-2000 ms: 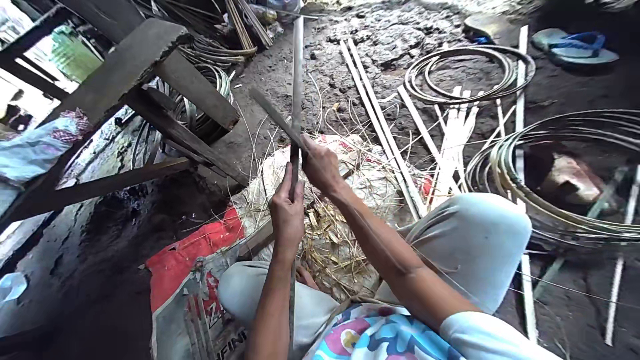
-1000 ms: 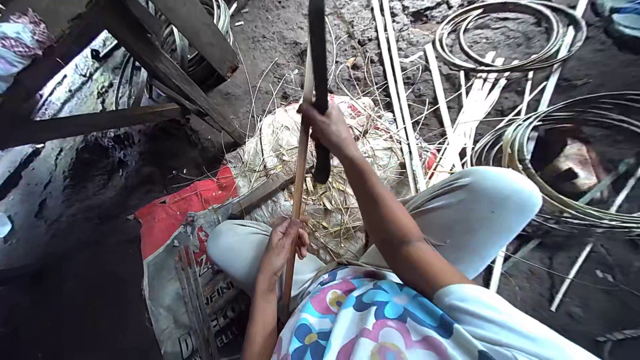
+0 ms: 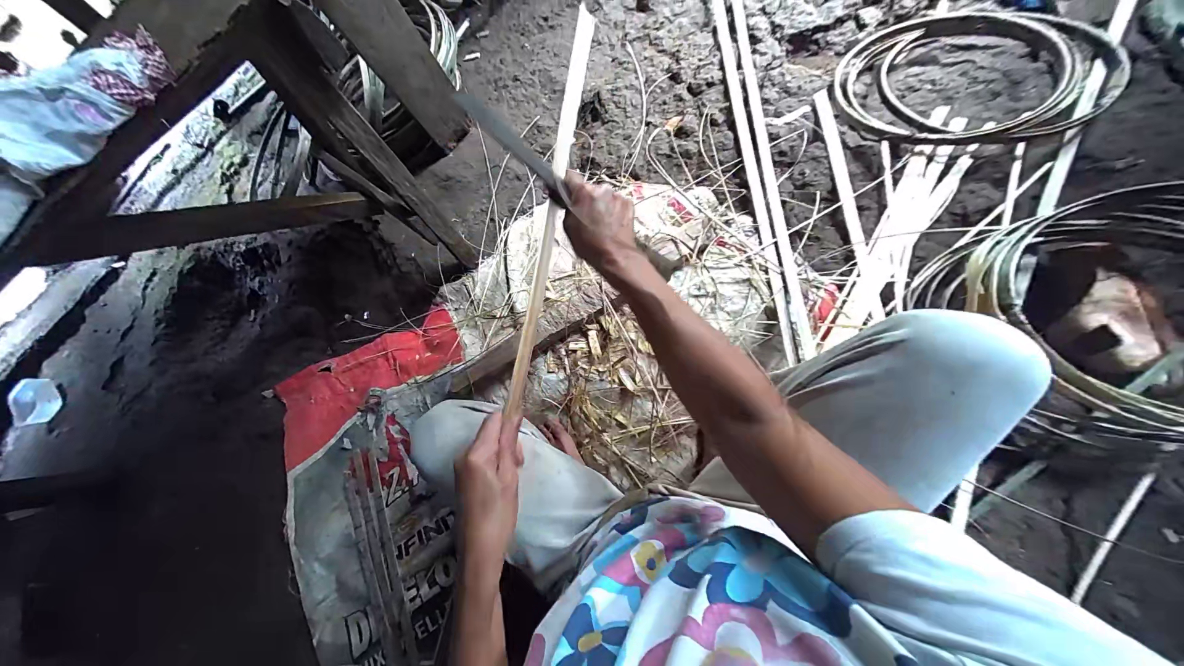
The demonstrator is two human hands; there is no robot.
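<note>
My left hand (image 3: 490, 462) grips the lower part of a long pale strip, apparently split bamboo (image 3: 539, 277), above my bent knee. The strip slants up and away from me. My right hand (image 3: 597, 217) is closed on the handle end of a long dark blade (image 3: 507, 136), whose handle is mostly hidden by the fingers. The blade points up and left and crosses the strip near its upper half. Below my right forearm, shavings and thin fibres (image 3: 615, 370) lie over a pale sack.
A wooden bench (image 3: 370, 139) stands at upper left. Coiled strips (image 3: 980, 129) and a larger coil (image 3: 1017, 305) lie at right, beside loose pale strips (image 3: 911, 222). A printed sack with a red edge (image 3: 370, 379) lies at lower left, with thin sticks on it.
The blade pointed up beside the strip one second ago; now it slants left across it. My right hand stays closed on it. Two seconds ago my left hand was farther up, near the right.
</note>
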